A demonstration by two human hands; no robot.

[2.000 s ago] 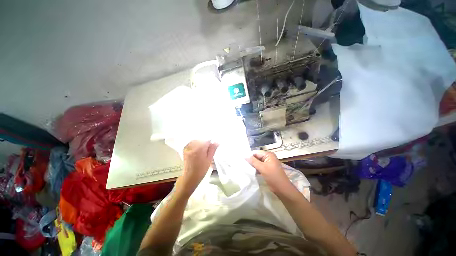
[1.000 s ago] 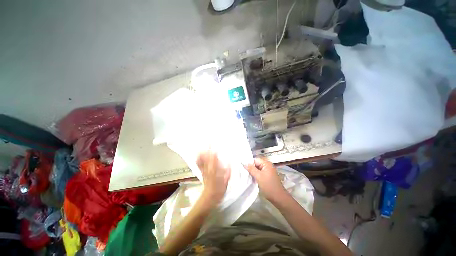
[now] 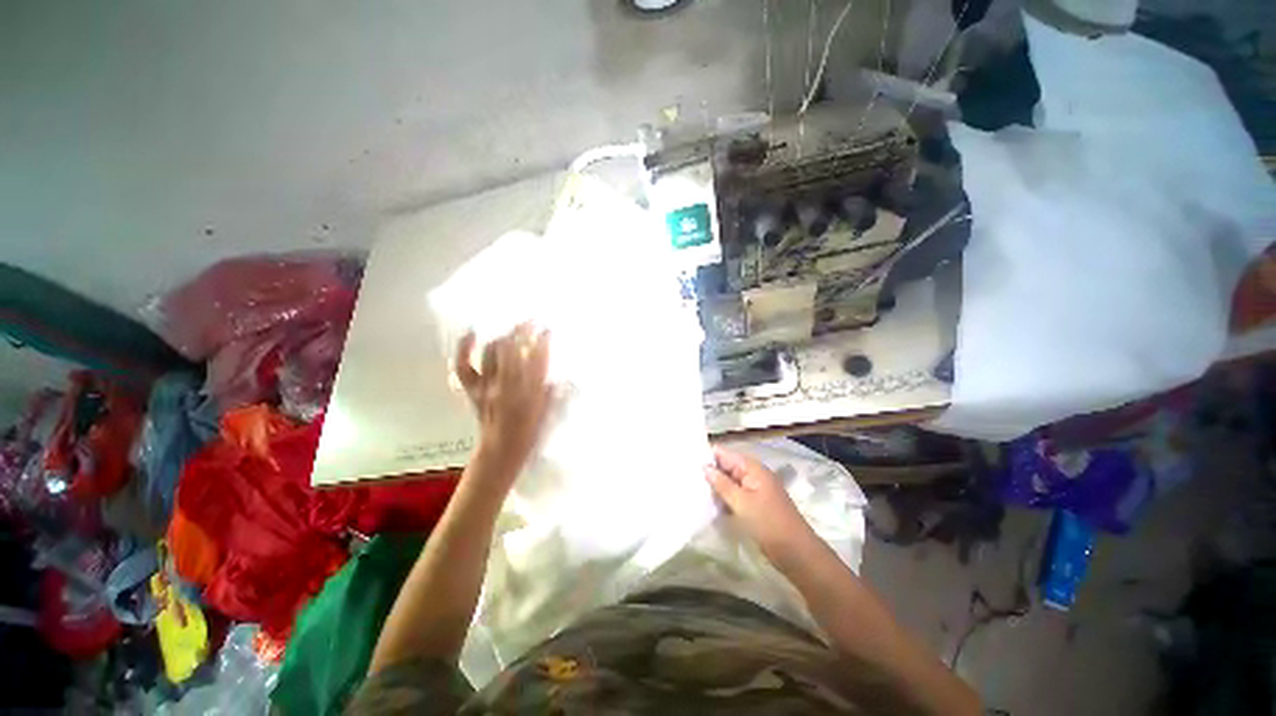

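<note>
A white fabric piece (image 3: 616,364), bright and overexposed, runs from the table beside the machine head down over my lap. The overlock machine (image 3: 812,231) stands to its right, with a green label on its white head cover. My left hand (image 3: 507,385) lies on the fabric near its left side, fingers spread, palm down. My right hand (image 3: 745,490) pinches the fabric's right edge just in front of the table edge. The needle area is lost in glare.
More white cloth (image 3: 1092,266) hangs over the table's right side. The pale table (image 3: 406,336) has a printed ruler edge. Red cloth (image 3: 266,518) and green cloth (image 3: 350,616) are heaped left. Purple cloth (image 3: 1078,483) and a blue packet (image 3: 1068,560) lie low right.
My left hand has moved up and left from the fabric near the table edge, and its fingers are spread. The fabric between my hands lies flatter. My right hand stays at the right edge.
</note>
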